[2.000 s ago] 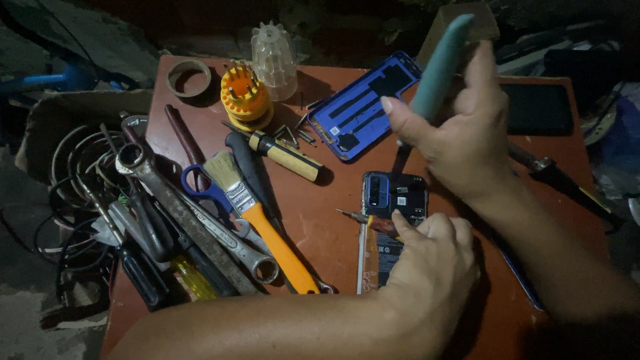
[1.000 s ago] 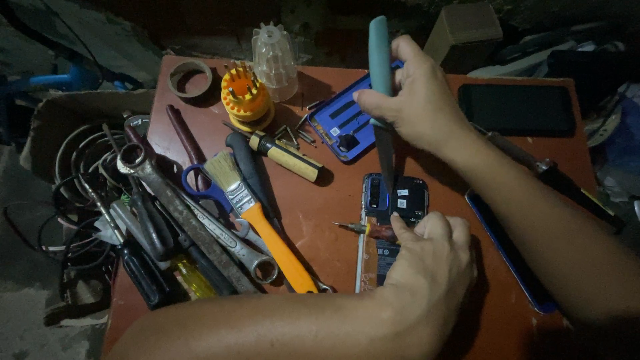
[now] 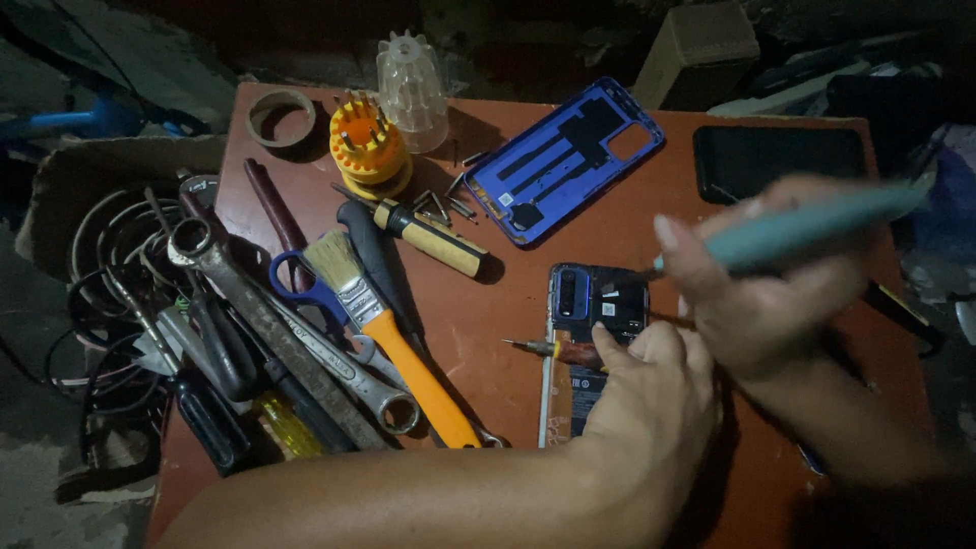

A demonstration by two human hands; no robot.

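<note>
An opened smartphone lies on the red-brown table, its camera module and inner parts exposed. My left hand rests over its lower part and holds a small screwdriver with a dark red handle, its tip pointing left. Blurred by motion, my right hand grips a teal-handled knife; the handle slants up to the right, and the dark blade reaches toward the phone's top right part. Whether the blade touches the phone cannot be told. The blue phone back cover lies inner side up beyond the phone.
On the left lie wrenches, an orange-handled paintbrush, blue-handled scissors and several screwdrivers. A yellow bit holder, its clear cover, loose bits and a tape roll stand farther back. A dark phone lies back right.
My right hand has moved right and toward me, and the knife has swung from nearly upright to a low slant. My left hand stays at the phone with the small screwdriver.
</note>
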